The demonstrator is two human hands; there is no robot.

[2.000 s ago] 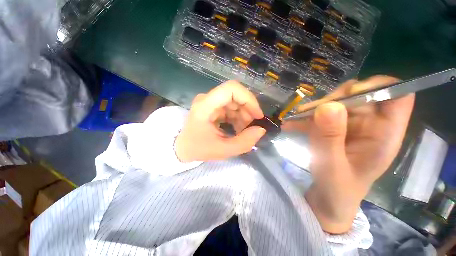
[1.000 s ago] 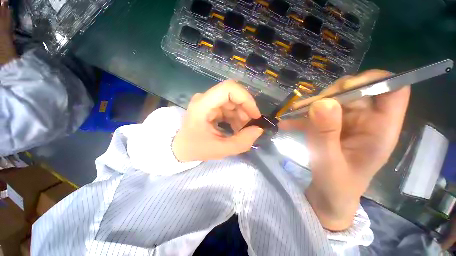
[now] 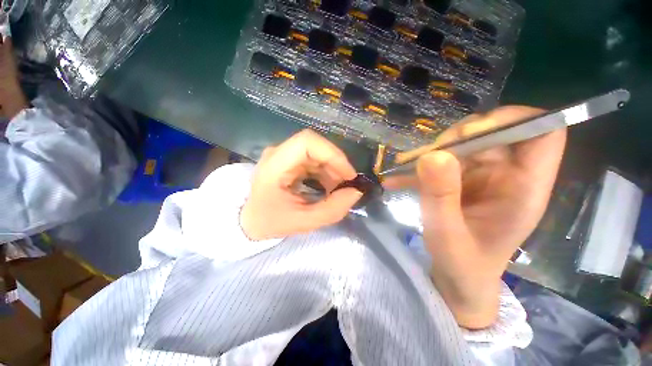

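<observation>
My left hand (image 3: 300, 187) pinches a small dark display module (image 3: 366, 186) between thumb and forefinger, above my lap. An orange-gold flex cable (image 3: 380, 159) stands up from the module's far side. My right hand (image 3: 486, 193) holds a long slim silver metal tool (image 3: 529, 129) like a pencil; its narrow tip is at the module's edge beside the cable, and its back end with a small round hole points right. Whether the tip touches the module cannot be told. A clear blister tray (image 3: 247, 82) of dark modules with orange tails lies beyond my hands.
The green mat (image 3: 186, 78) covers the bench. A neighbour's grey sleeve (image 3: 64, 164) and a clear labelled tray (image 3: 107, 43) are at left. A blue item (image 3: 154, 161) is below the bench edge, with cardboard boxes (image 3: 50, 279) lower left. A white sheet (image 3: 611, 225) lies at right.
Both hands, with module and tool, have shifted slightly left. The flex cable now stands more upright and looks shorter. The view has shifted a little, and more of the neighbour's tray shows.
</observation>
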